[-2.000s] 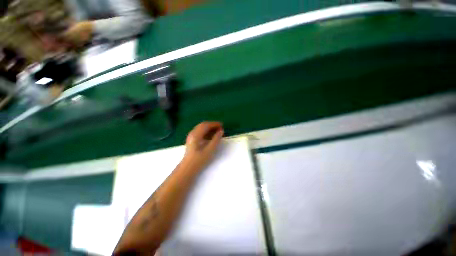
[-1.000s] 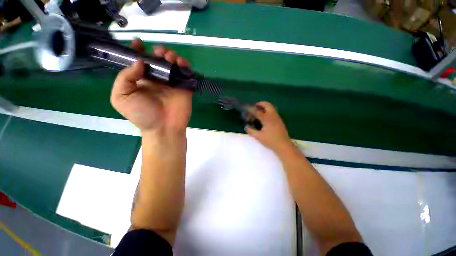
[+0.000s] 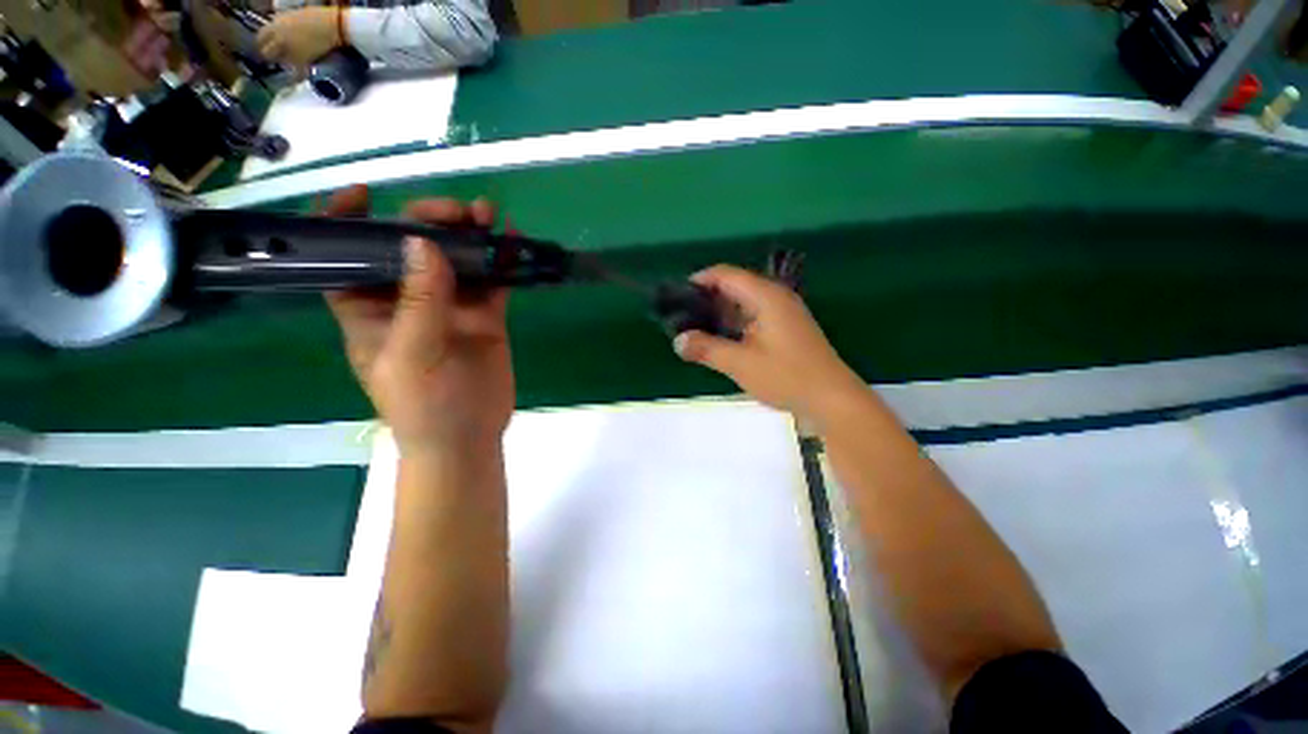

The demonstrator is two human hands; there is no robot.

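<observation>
A dark glossy hair dryer (image 3: 301, 254) is held level over the green belt, its pale ring-shaped head (image 3: 141, 255) at the far left. My left hand (image 3: 430, 323) grips its handle, thumb on the near side, fingers behind. A thin dark cord (image 3: 617, 273) runs from the handle end to my right hand (image 3: 768, 341). My right hand holds the bundled power cord (image 3: 697, 308); part of the bundle is hidden by the fingers, and a dark end shows beyond them.
The green conveyor belt (image 3: 1004, 244) runs beyond a large white sheet (image 3: 646, 559). A smaller white sheet (image 3: 266, 645) lies at left. Across the belt, a person's hands (image 3: 304, 36) are near another dark dryer (image 3: 340, 75). A black object (image 3: 1169, 58) stands at upper right.
Both hands have come to hold the dryer and its cord, where only one empty-looking hand showed at first. Since one second ago, the dryer has turned level and its head shifted left and down.
</observation>
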